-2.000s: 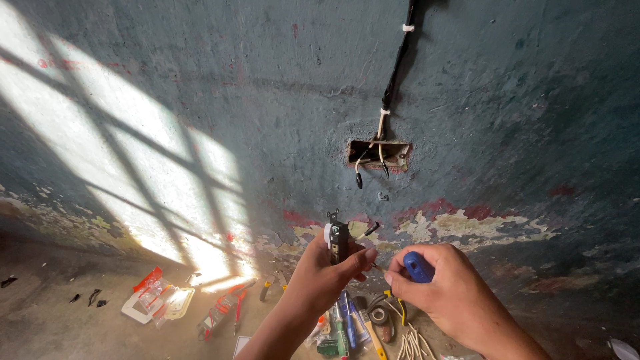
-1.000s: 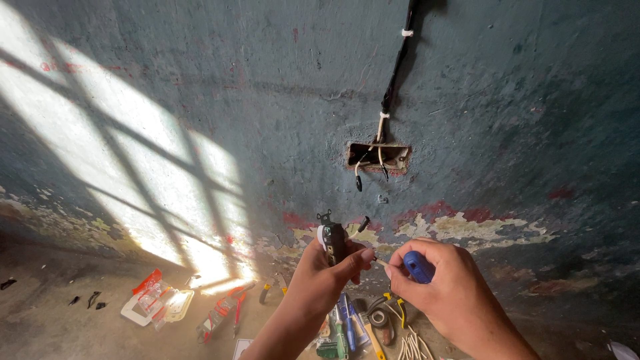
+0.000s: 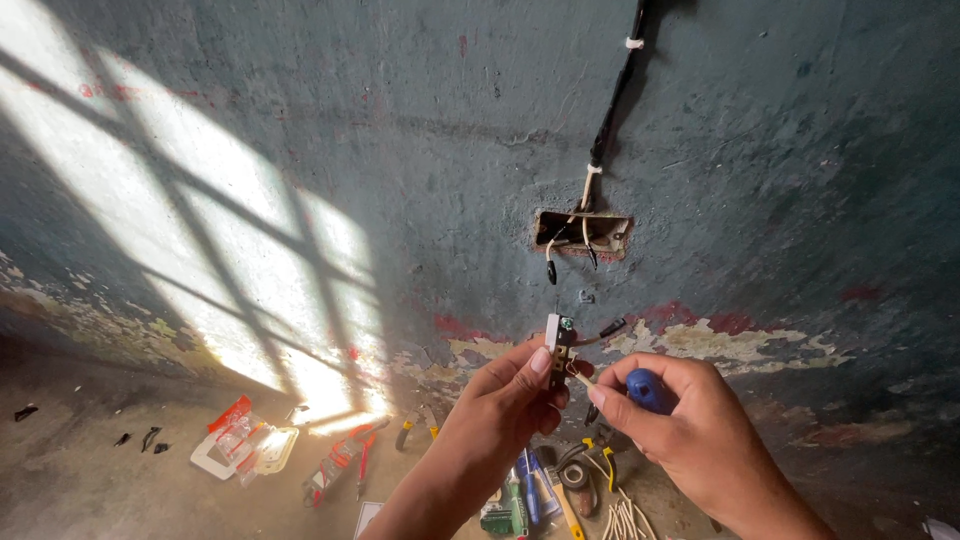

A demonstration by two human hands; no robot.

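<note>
My left hand grips a small black and white electrical outlet module, with screw terminals along its side. A short wire with a black-taped end sticks out from it to the right. Between thumb and forefinger, my right hand pinches a white wire whose bare end is at the module's side. The same hand also holds a blue-handled tool, its tip hidden. Above, two white wires with black-taped ends hang from a recessed wall box.
Black cable runs down the wall to the box. On the floor lie yellow-handled pliers, a roll of black tape, screwdrivers, a brush, white wire pieces, a clamp meter and plastic packaging.
The outlet module has been turned in my left hand, so its white face and terminal side show differently. The wire end in my right hand is now at the module's side.
</note>
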